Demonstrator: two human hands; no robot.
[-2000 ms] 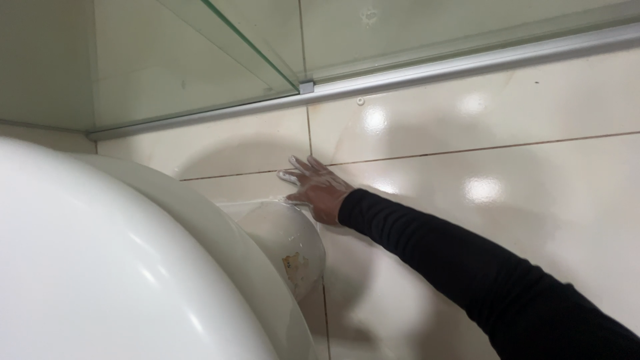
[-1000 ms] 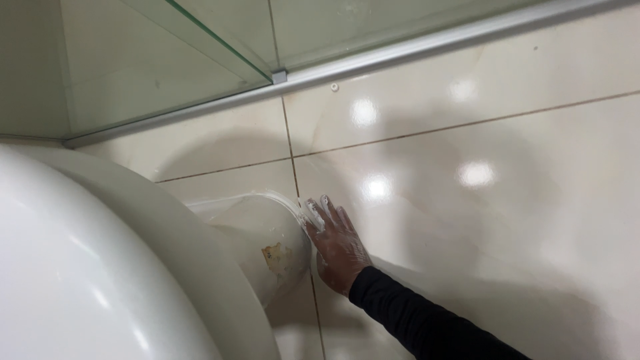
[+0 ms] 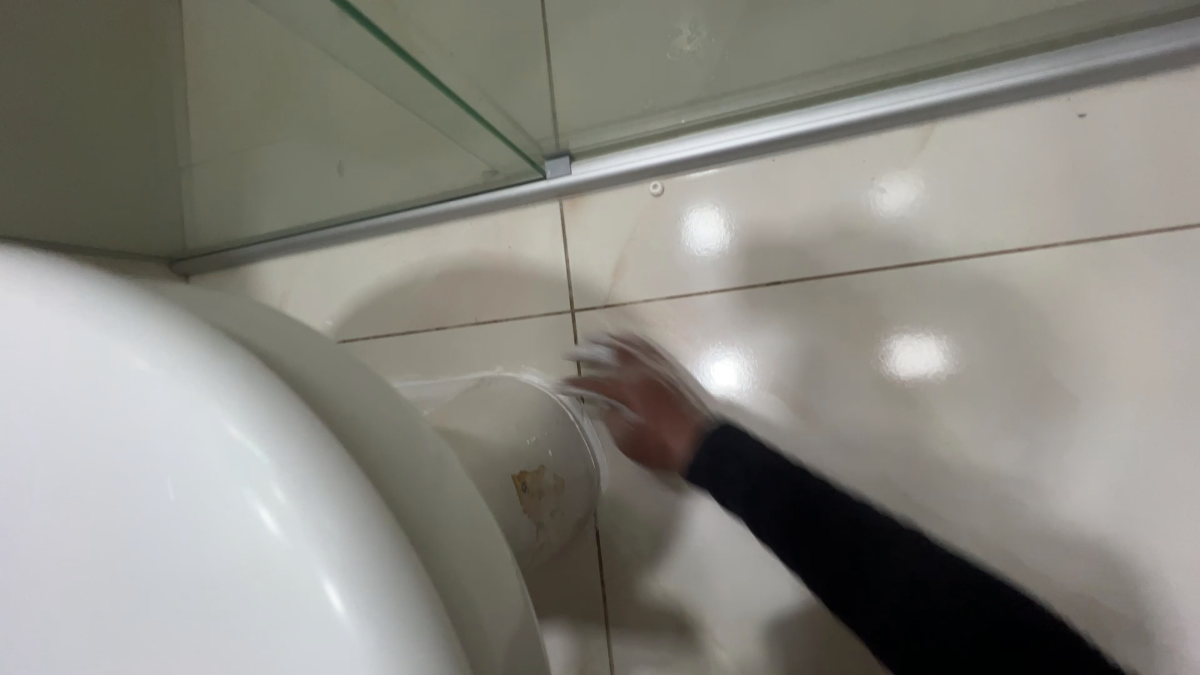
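Note:
My right hand (image 3: 642,403), in a black sleeve, reaches in from the lower right, blurred by motion. Its fingers are apart with nothing held, and white paste-like material coats them. They are beside the rounded foot of a white ceramic toilet base (image 3: 497,436); whether they touch it, I cannot tell. A white bead (image 3: 534,378) runs along the edge where the base meets the tiled floor (image 3: 844,506). A brown-yellow stained patch (image 3: 539,497) marks the base. The white toilet lid (image 3: 169,469) fills the left. My left hand is out of view.
Beyond the base, a silver metal rail (image 3: 797,131) crosses the floor under glass shower panels (image 3: 375,112). A small white round piece (image 3: 656,188) lies near the rail. The glossy tiles have dark grout lines and reflect several lights.
My right hand was at the far edge of the base, then came down along its rounded front. Now it is slightly farther up beside that front, with its fingers pointing more to the left.

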